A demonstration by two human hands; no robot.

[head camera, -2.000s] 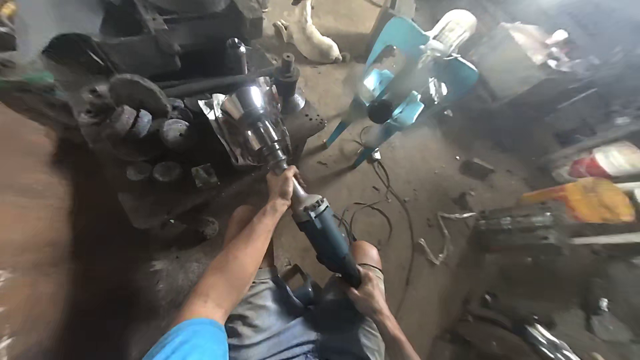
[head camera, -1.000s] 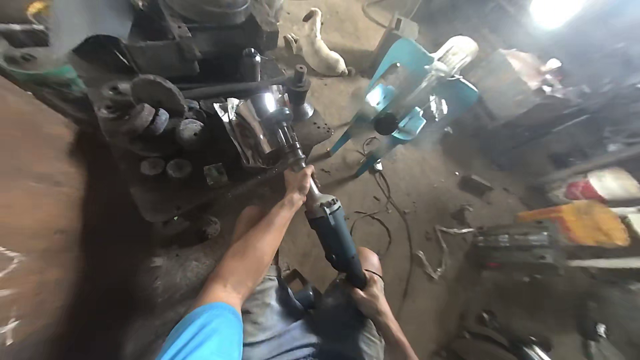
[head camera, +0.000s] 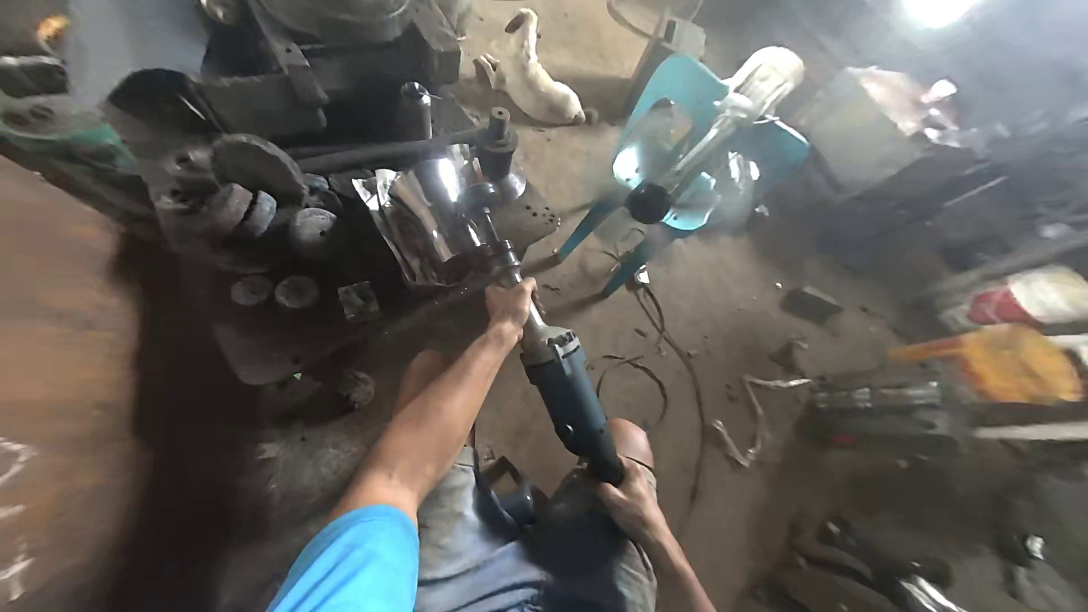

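My left hand is wrapped around the metal neck of a long power grinder, with its dark blue body slanting down toward my knees. My right hand grips the rear end of that tool, beside my right knee. The front end of the grinder meets a shiny, curved metal piece at the edge of a dark work surface; whether they touch cannot be told. A crumpled reflective sheet lies along the left side of the shiny piece.
Abrasive wheels and small discs lie on the dark bench left of the metal piece. A blue plastic chair bears a pedestal fan. A cable runs over the floor, and a pale animal lies beyond the bench.
The shiny metal piece sits at a different angle than two seconds ago, and the grinder's front end now lies over its right side. Both hands keep their hold. The view has shifted slightly.
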